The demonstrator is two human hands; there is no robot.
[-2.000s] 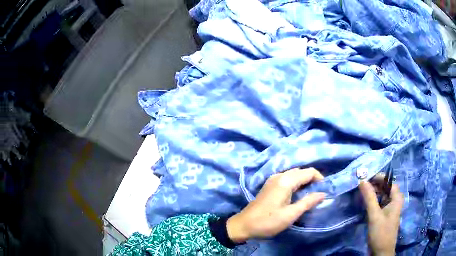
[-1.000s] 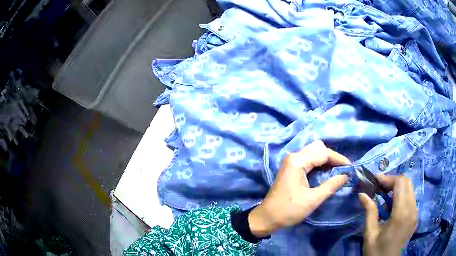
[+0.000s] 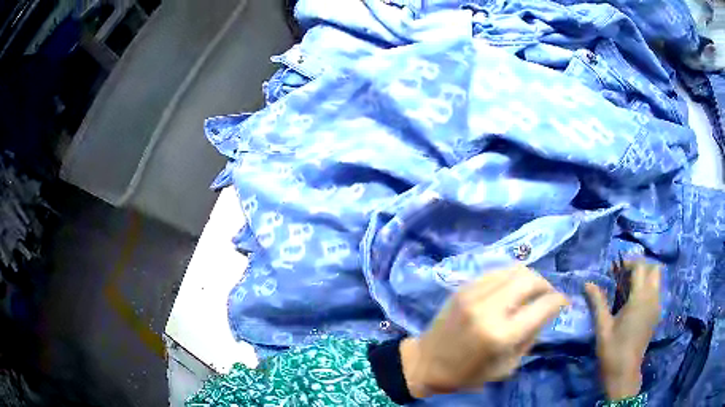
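A light blue denim shirt (image 3: 318,215) with a pale letter-like motif lies spread in front of me. Its strip with a round metal button (image 3: 521,252) is raised in a fold just above my hands. My left hand (image 3: 489,330) is blurred over the lower part of the shirt, thumb and fingers close together; whether it pinches cloth cannot be told. My right hand (image 3: 628,322) is to its right, with dark thread snips (image 3: 622,286) between thumb and fingers, mostly hidden. The snips' tips are unclear.
More blue denim garments (image 3: 556,24) are heaped at the far side and right. The white table's edge (image 3: 208,310) shows at lower left. A large grey bin (image 3: 171,103) stands left of it, and a yellow line (image 3: 119,294) crosses the dark floor.
My left hand has come off the button strip and moved lower. My right hand has moved slightly away from the strip with the snips. The strip lies farther left, with the cloth below opened into a fold.
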